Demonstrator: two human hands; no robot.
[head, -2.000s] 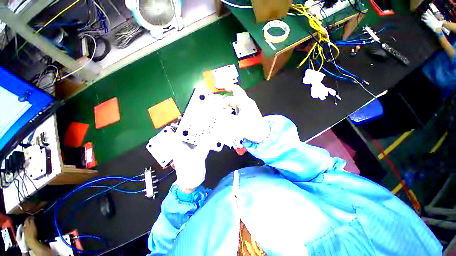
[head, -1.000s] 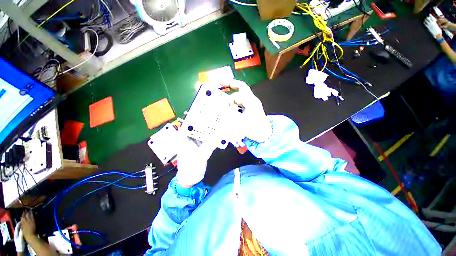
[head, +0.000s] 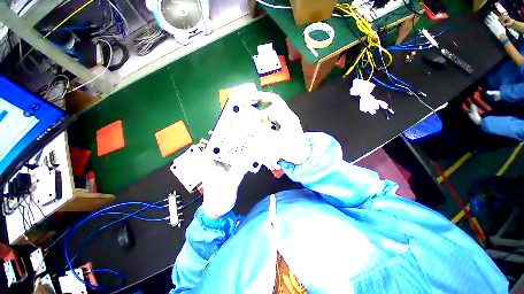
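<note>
A white square cover plate (head: pixel 232 135) with dark round spots is held up in front of me, tilted. My left hand (head: pixel 221 186), in a white glove, holds its lower edge. My right hand (head: pixel 284 132), gloved in white, holds its right side. Glare blurs the line between gloves and plate. A smaller white module (head: pixel 188 166) with dark spots lies left of the plate, partly behind it. Orange pads lie on the green mat, one at the middle (head: pixel 173 138) and one further left (head: pixel 110 138).
Another white module (head: pixel 267 59) sits on an orange pad near the wooden shelf (head: pixel 313 72). Blue cables (head: pixel 86 215) run to a silver connector strip (head: pixel 173 209), near a black mouse (head: pixel 124 234). Yellow cables (head: pixel 368 34) hang at right. Other workers' hands show at the far right.
The orange pads and the module by the shelf have shifted left on the green mat. Both my hands still hold the plate. Another person's sleeves and hands have appeared at the right edge.
</note>
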